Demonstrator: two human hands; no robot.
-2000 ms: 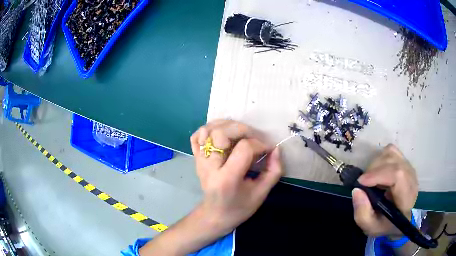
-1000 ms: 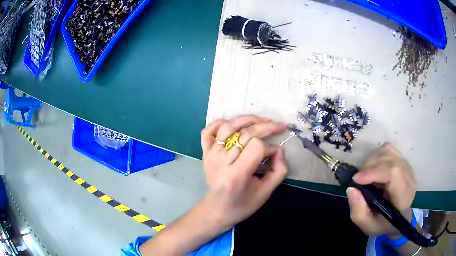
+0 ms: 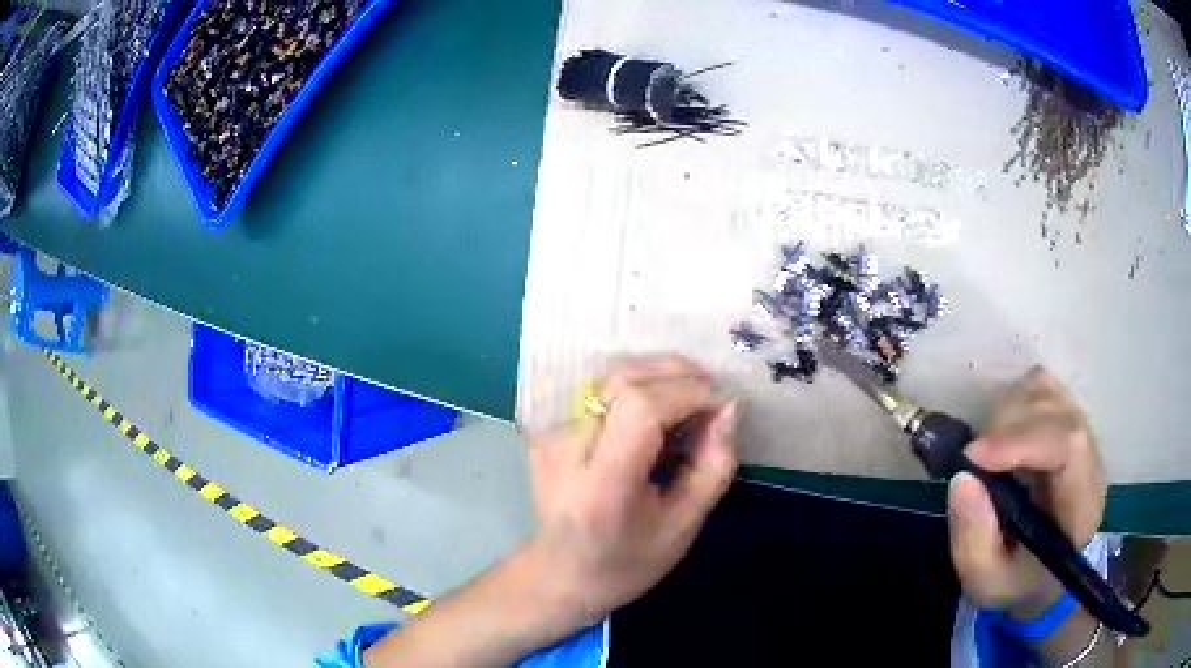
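My left hand (image 3: 620,489), with a yellow ring, is at the front edge of the cardboard, fingers curled around a small dark object (image 3: 670,459), mostly hidden. No white wire shows at its fingertips. My right hand (image 3: 1034,489) grips the black soldering iron (image 3: 943,445). The iron's tip points up-left and is at the lower edge of the heap of small black-and-silver components (image 3: 846,303); whether it touches one is unclear. A few components lie at the heap's left side.
A banded black wire bundle (image 3: 630,85) and faint silvery rows (image 3: 875,166) lie behind on the cardboard (image 3: 601,235). Brown-gold leads (image 3: 1064,124) fan out below a blue tray (image 3: 1045,46). Another blue tray (image 3: 220,209) holds bulk components at upper left. A blue stool (image 3: 55,303) stands below.
My left hand has drawn back from the heap, and the thin white wire no longer shows. The iron has moved slightly right. The component near the tip now lies closer to the heap.
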